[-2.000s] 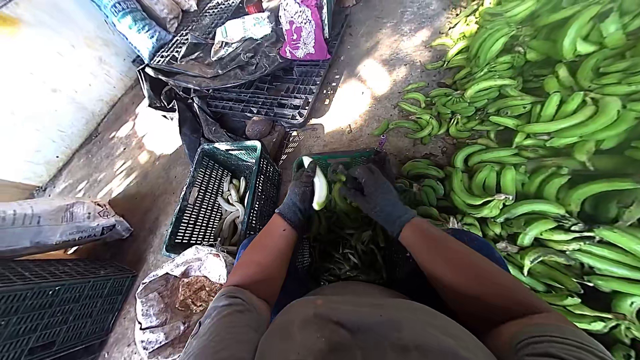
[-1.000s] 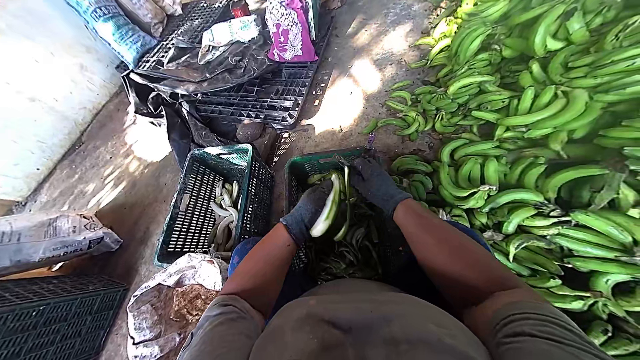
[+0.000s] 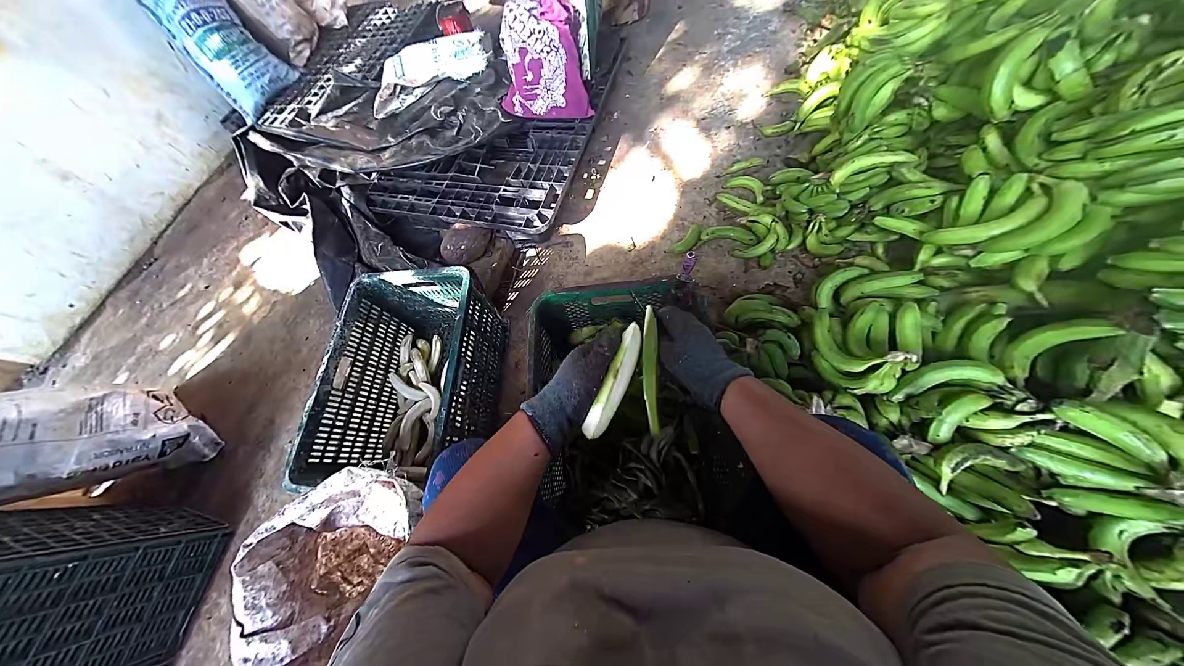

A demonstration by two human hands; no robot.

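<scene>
My left hand [image 3: 575, 388], in a grey-blue glove, is shut on a partly peeled plantain [image 3: 613, 381] whose pale flesh shows. Beside it hangs a strip of green peel [image 3: 651, 370], at the fingers of my gloved right hand [image 3: 696, 356]; those fingers are partly hidden, and whether they hold a tool cannot be told. Both hands are over a green plastic crate [image 3: 592, 301] with dark peels [image 3: 638, 476] inside. To the left, a second plastic crate [image 3: 370, 282] holds several peeled plantains [image 3: 418, 398].
Green plantains [image 3: 999, 370] are heaped on the floor at right. An open sack [image 3: 277, 573] with brown material lies at lower left, near a dark crate [image 3: 102, 583] and a printed bag [image 3: 102, 435]. A black pallet [image 3: 499, 176] with plastic sheeting and a purple bag [image 3: 546, 65] lies ahead.
The green peel strip now stands apart from the plantain, beside it. My left hand still has the plantain, with more pale flesh facing up than one second ago.
</scene>
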